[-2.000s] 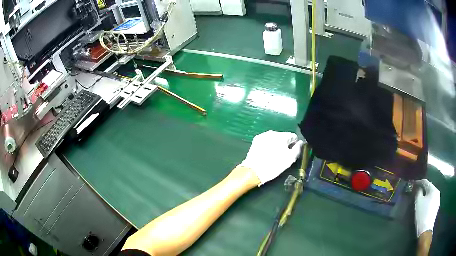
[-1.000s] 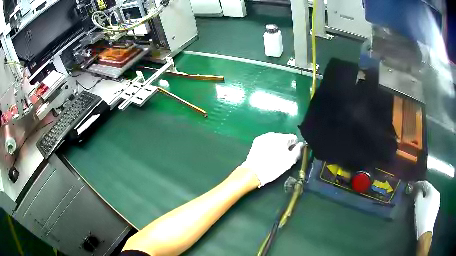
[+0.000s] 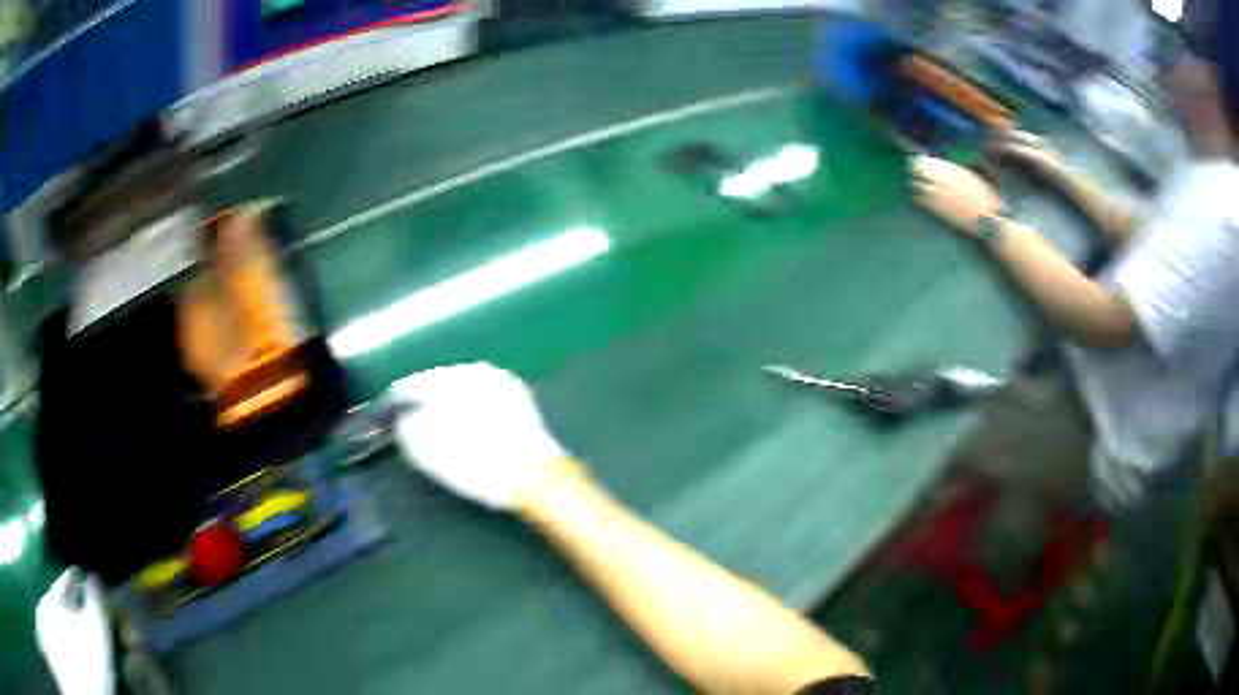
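Observation:
The frame is blurred. The press's blue-grey base (image 3: pixel 279 587) is at lower left, with a red round button (image 3: pixel 215 553) between yellow arrows. Black cloth (image 3: pixel 109 435) covers the left of the orange-brown fixture (image 3: pixel 242 306); the silver press head (image 3: pixel 133 272) is above. My white-gloved right hand (image 3: pixel 473 432) is at the base's right side, its fingertips by a small silver piece (image 3: pixel 364 432). My white-gloved left hand (image 3: pixel 76 635) is at the base's left side, low at the picture's left. Its fingertips and any contact are unclear.
A dark tool with a pale thin tip (image 3: pixel 883 394) lies on the green bench top (image 3: pixel 679 475) at right. Beyond it, another person (image 3: pixel 1155 299) in a white top reaches towards an orange and blue device (image 3: pixel 938 102). A red object (image 3: pixel 1006 557) is below the bench edge.
The view has swung to the right, so the press now shows at left and the keyboard side is out of view. Both hands remain beside the press base.

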